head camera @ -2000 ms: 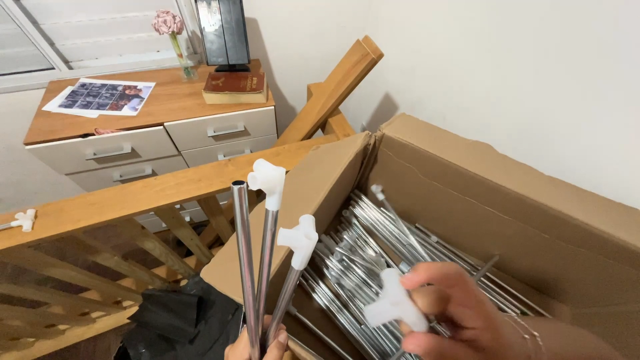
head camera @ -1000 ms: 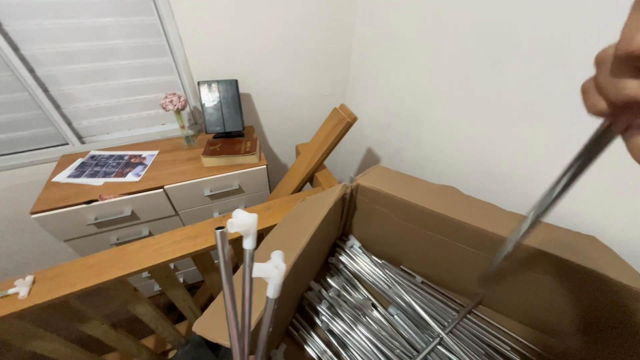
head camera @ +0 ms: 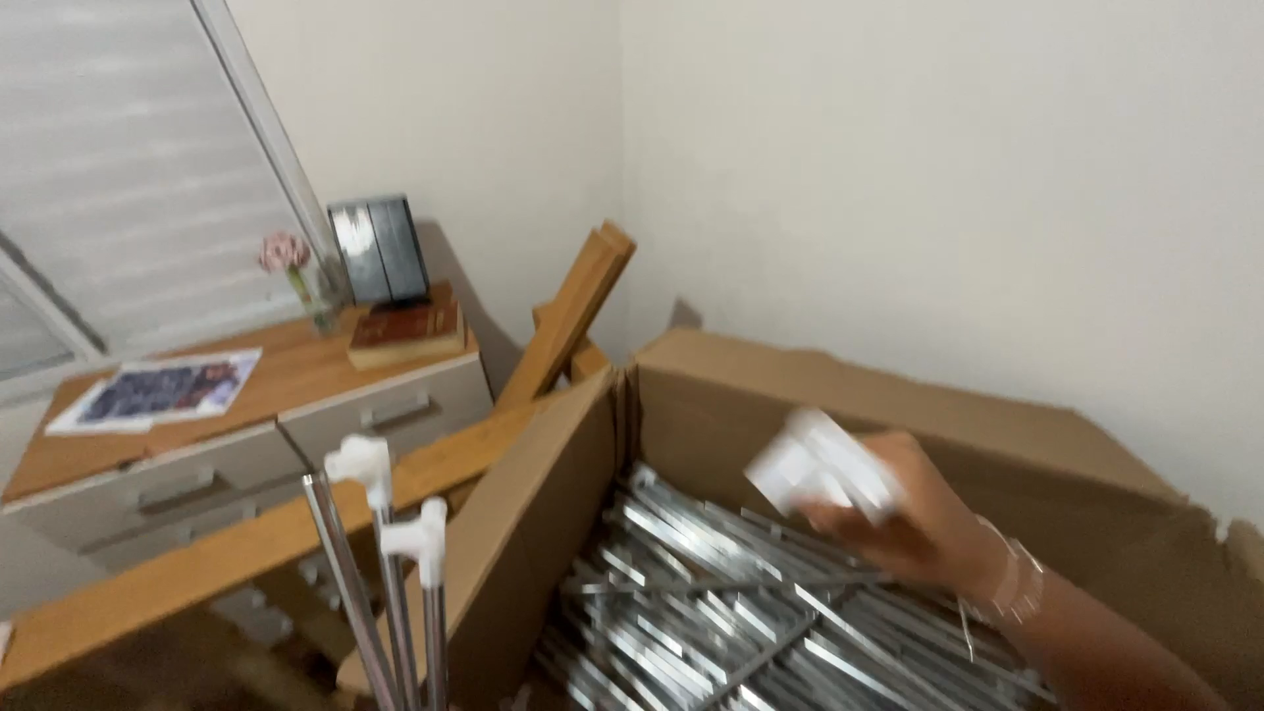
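Observation:
My right hand (head camera: 913, 523), with a thin bracelet at the wrist, is over the open cardboard box (head camera: 820, 380) and grips a blurred white object (head camera: 825, 466); its exact kind is not clear. Below it lie many shiny metal tubes (head camera: 691, 592), piled in the box. At the lower left, a bare-ended metal tube (head camera: 346, 583) rises beside two others topped with white plastic connectors (head camera: 365, 464) (head camera: 423, 541). The lower ends of these tubes are cut off by the frame edge, and my left hand is out of view.
A wooden rail (head camera: 237, 543) runs left of the box. Behind it stands a dresser (head camera: 365, 410) bearing a thick book (head camera: 410, 331), printed sheets (head camera: 168, 388), a flower in a glass vase (head camera: 321, 306) and a dark panel (head camera: 380, 247). Wooden boards (head camera: 568, 316) lean near the wall corner.
Two seconds ago my right hand held a white connector; one second ago it gripped a raised metal tube at the upper right. Now it is lower, over the box, with a white object.

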